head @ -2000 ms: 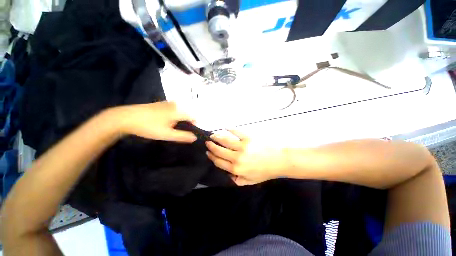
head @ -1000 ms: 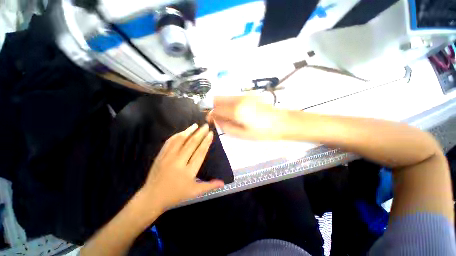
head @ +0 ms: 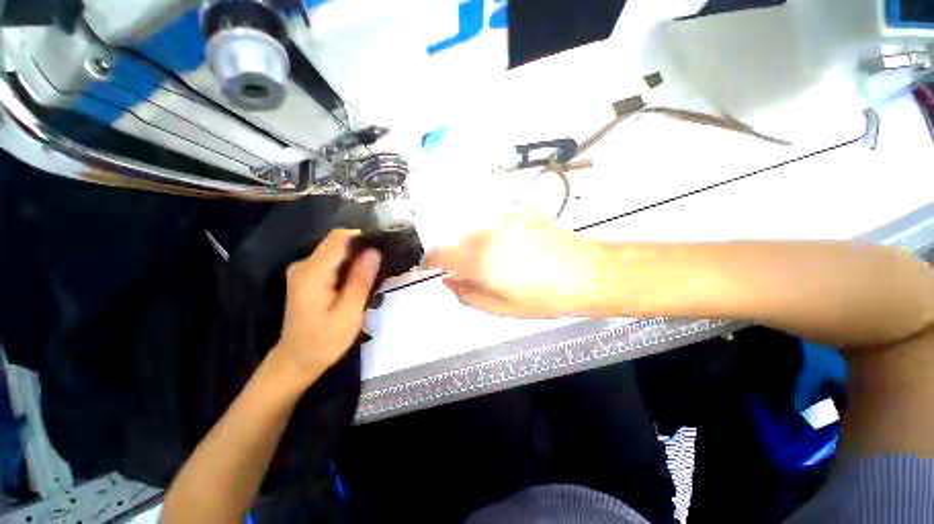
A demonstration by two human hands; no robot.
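The black fabric garment piece [head: 297, 237] lies left of and under the presser foot and needle area [head: 383, 182], and hangs down at the left. My left hand [head: 330, 302] grips the fabric just below the presser foot, thumb on top. My right hand [head: 502, 268] is on the white machine bed [head: 655, 194], fingertips beside the fabric's right edge. Glare washes it out, and I cannot tell whether its fingers hold the edge. The white machine head [head: 379, 61] stands above both hands.
A black clip-like tool [head: 545, 154] lies right of the needle with a tan cord [head: 707, 118] taped to the bed. The ruler strip [head: 533, 358] runs along the near edge. Blue plastic [head: 799, 440] shows below right. A perforated grey rail [head: 92, 501] is at lower left.
The fabric came from the near edge to the presser foot. Since one second ago, my left hand has closed from flat onto the fabric near the foot, and my right hand has shifted slightly toward me.
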